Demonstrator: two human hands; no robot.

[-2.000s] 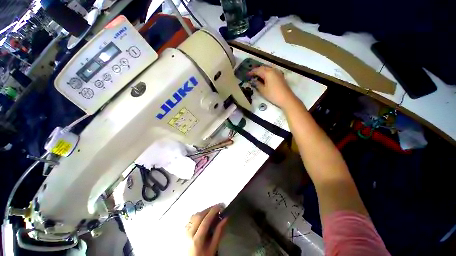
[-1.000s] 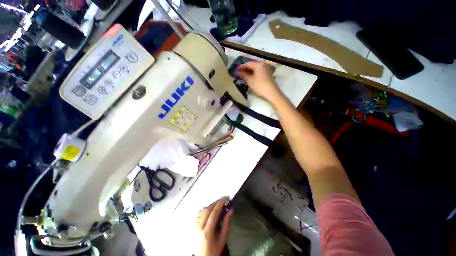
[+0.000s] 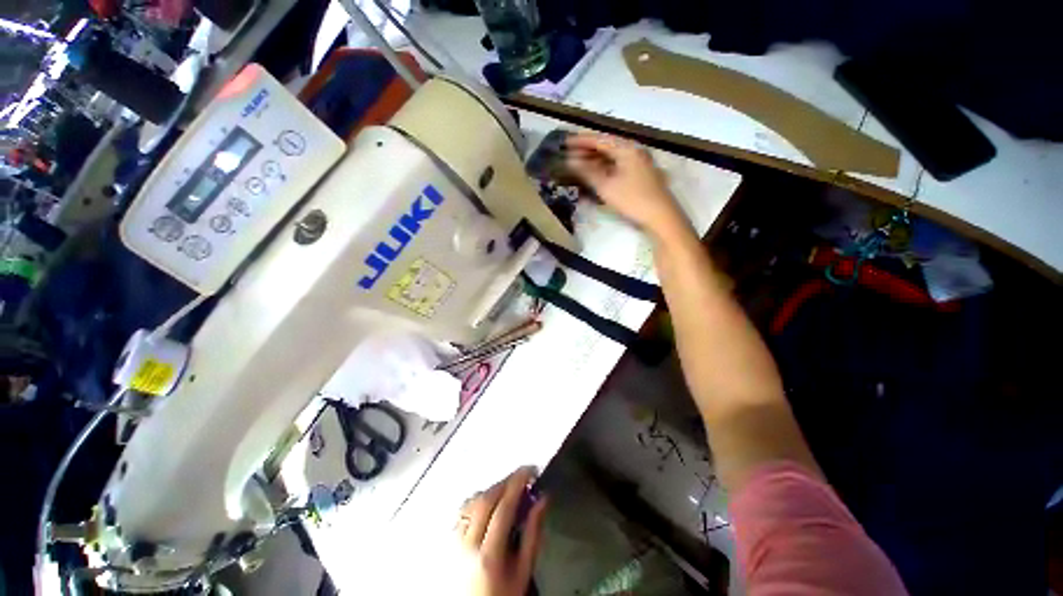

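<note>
The cream sewing machine (image 3: 338,256) with blue JUKI lettering lies across the white table (image 3: 560,384). My right hand (image 3: 618,181) is at the machine's right end, beside the handwheel, over small dark parts on the table. Its fingers are bent and blurred; whether they hold anything is unclear. My left hand (image 3: 504,530) is at the table's front edge, fingers curled around a small dark item (image 3: 527,503) that is mostly hidden.
Black scissors (image 3: 373,440) and a white cloth scrap (image 3: 402,373) lie under the machine arm, near thin tools (image 3: 495,346). Two black straps (image 3: 606,276) hang over the front edge. A tan strip (image 3: 764,107) and flat black rectangle (image 3: 915,116) lie on the right-hand table.
My right hand shifts slightly around the small parts by the handwheel, its fingers moving. My left hand stays at the table edge with fingers curled. The view has shifted a little.
</note>
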